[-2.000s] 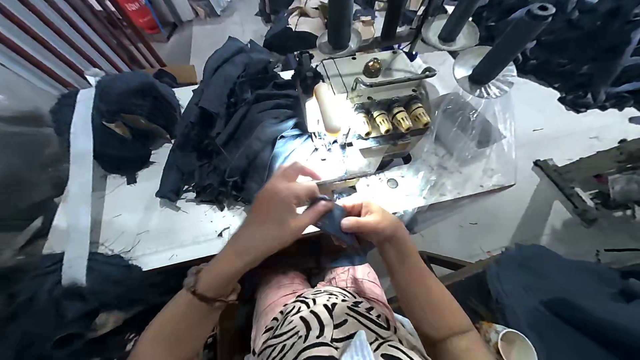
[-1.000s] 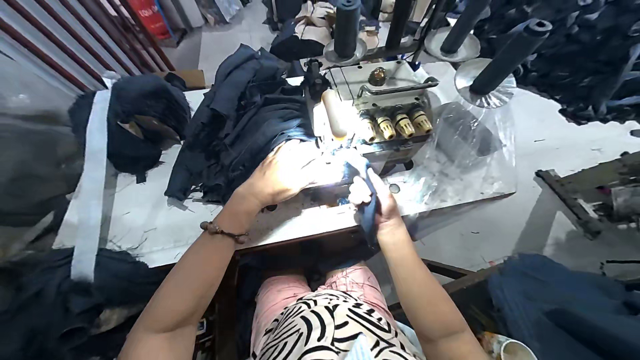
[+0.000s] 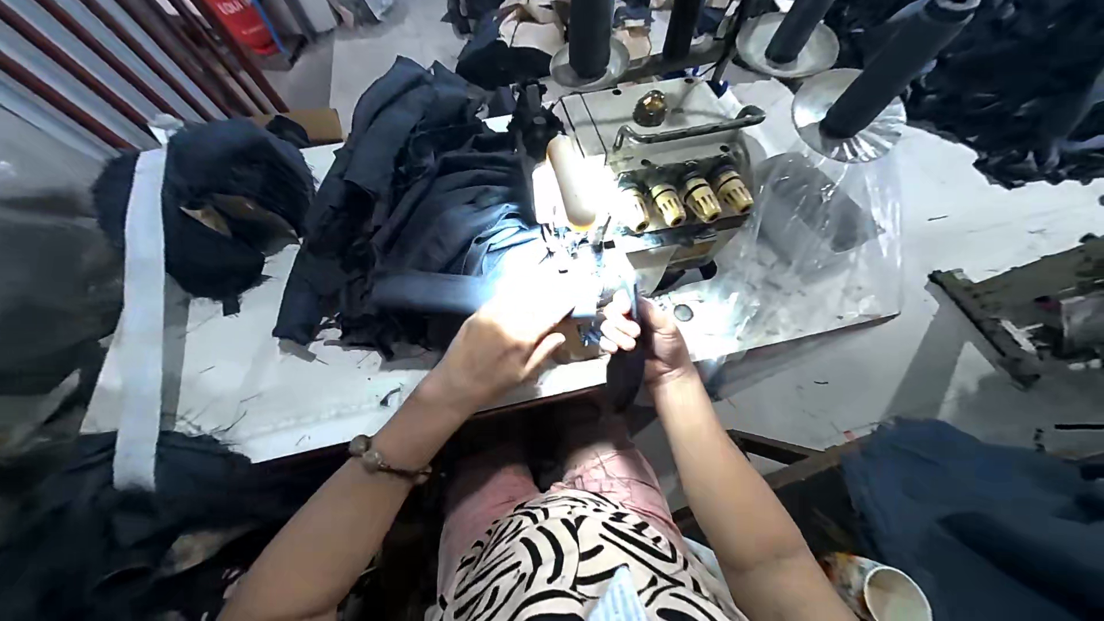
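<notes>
An overlock sewing machine (image 3: 664, 129) stands on the white table, its lamp glaring over the needle area. My left hand (image 3: 509, 332) lies palm down beside the needle area, on a dark fabric strip (image 3: 427, 291) that runs off to the left; glare hides its fingertips. My right hand (image 3: 647, 336), at the table's front edge, grips a narrow dark fabric piece (image 3: 625, 375) that hangs down over the edge. A heap of dark navy fabric pieces (image 3: 431, 190) lies left of the machine.
Black thread cones (image 3: 888, 73) stand behind the machine. A clear plastic bag (image 3: 819, 233) lies to its right. At the left are a dark fabric bundle (image 3: 224, 198) and a white strip (image 3: 144, 319). A paper cup (image 3: 897, 593) is at bottom right.
Two seconds ago both hands held dark fabric together at the front edge; my left hand has since moved left and flat beside the needle area. The right hand stays near the edge with fabric.
</notes>
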